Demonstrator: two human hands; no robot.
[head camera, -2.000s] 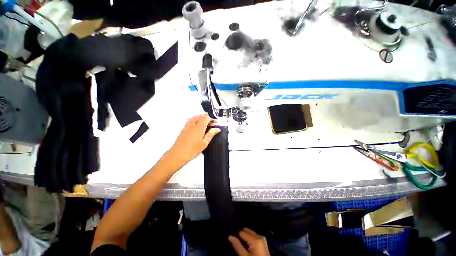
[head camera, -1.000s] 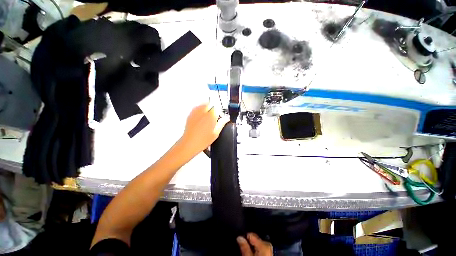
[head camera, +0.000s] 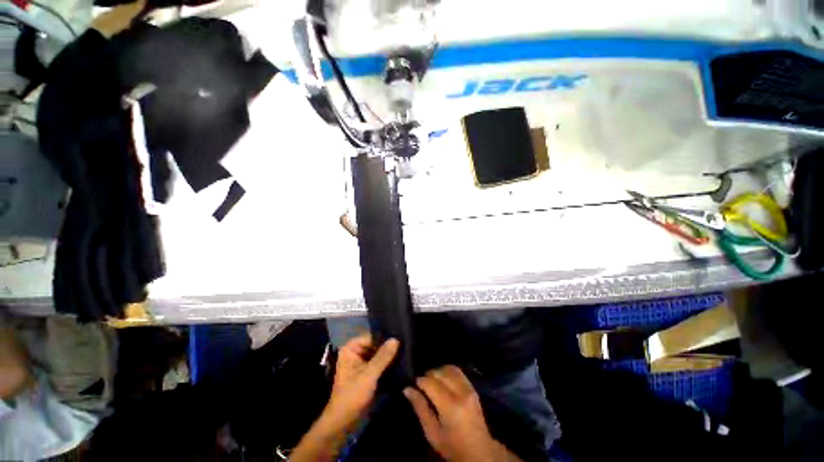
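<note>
A long black fabric strip (head camera: 383, 244) runs from the presser foot and needle area (head camera: 397, 144) of the white sewing machine towards me and hangs over the table's front edge. My left hand (head camera: 359, 374) holds the strip's left side just below the edge, thumb on top. My right hand (head camera: 447, 406) is beside it on the right, fingers at the strip's right side. The strip's lower part is lost against dark cloth over the lap.
A heap of black pieces (head camera: 99, 180) lies at the left. A dark rectangular pad (head camera: 500, 146) is on the machine bed. Snips (head camera: 673, 226) and green-and-yellow scissors (head camera: 750, 236) lie right. Cardboard (head camera: 694, 337) is in a blue crate (head camera: 664, 309) below. A person's arm (head camera: 13, 361) shows far left.
My left hand has left the presser foot area and moved down to the strip below the table edge. My right hand has come up slightly beside it. The view has shifted.
</note>
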